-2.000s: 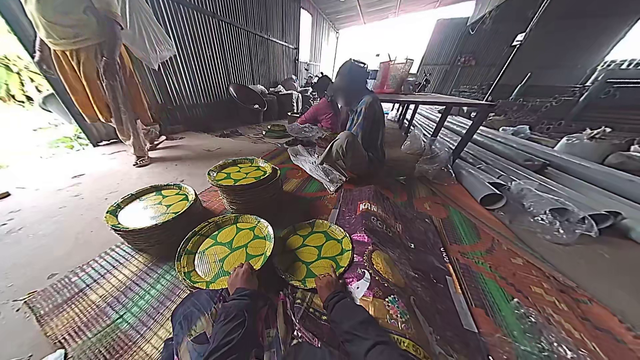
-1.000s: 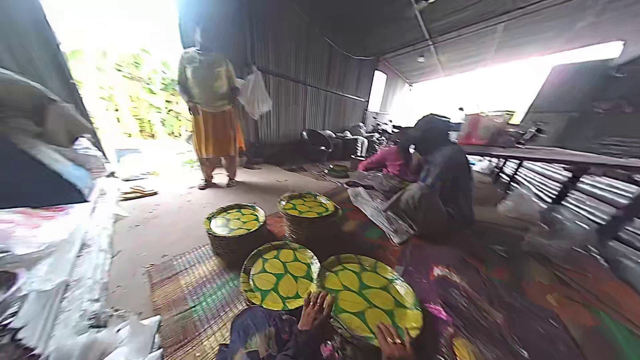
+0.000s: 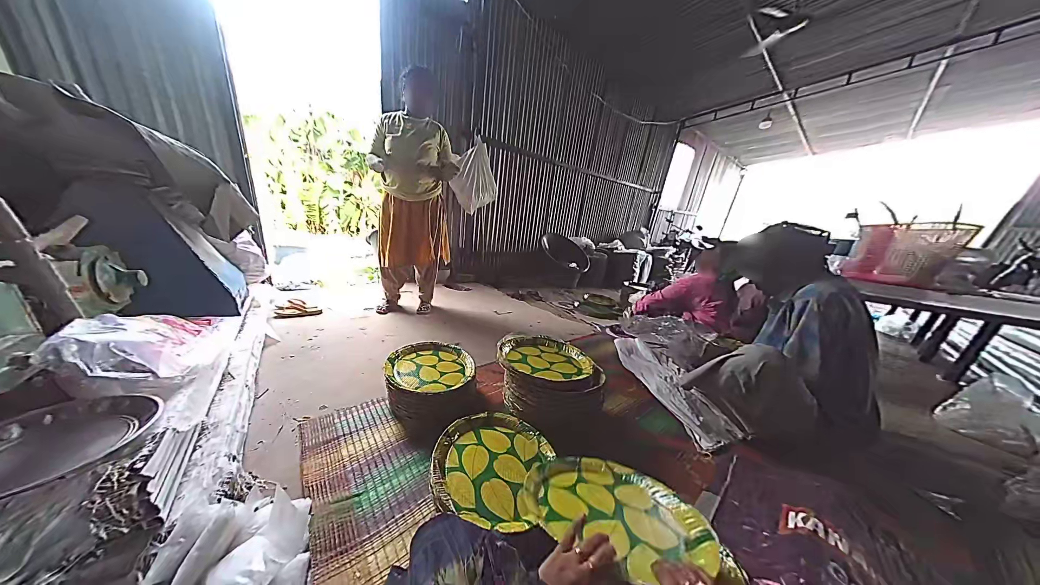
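A round green plate with yellow leaf shapes (image 3: 621,512) lies tilted under my hands, its left edge over a second such plate (image 3: 491,471). My left hand (image 3: 578,559) is at its lower edge, fingers spread, a ring on one finger; whether it grips the plate cannot be told. My right hand (image 3: 681,572) touches the lower right part of the plate and is partly cut off by the frame. Beyond are two tall stacks of the same plates, one at left (image 3: 429,370) and one at right (image 3: 546,361).
A woven mat (image 3: 357,463) lies under the stacks. Two people sit at right, one in pink (image 3: 691,301), one in dark clothes (image 3: 821,357). Another person (image 3: 414,179) stands by the doorway with a white bag (image 3: 474,177). A metal pan (image 3: 73,439) is at left, a table (image 3: 959,301) at right.
The view has swung left. The front plate at my hands now overlaps the plate beside it, which it did not two seconds ago. The standing person now faces this way, more upright in view.
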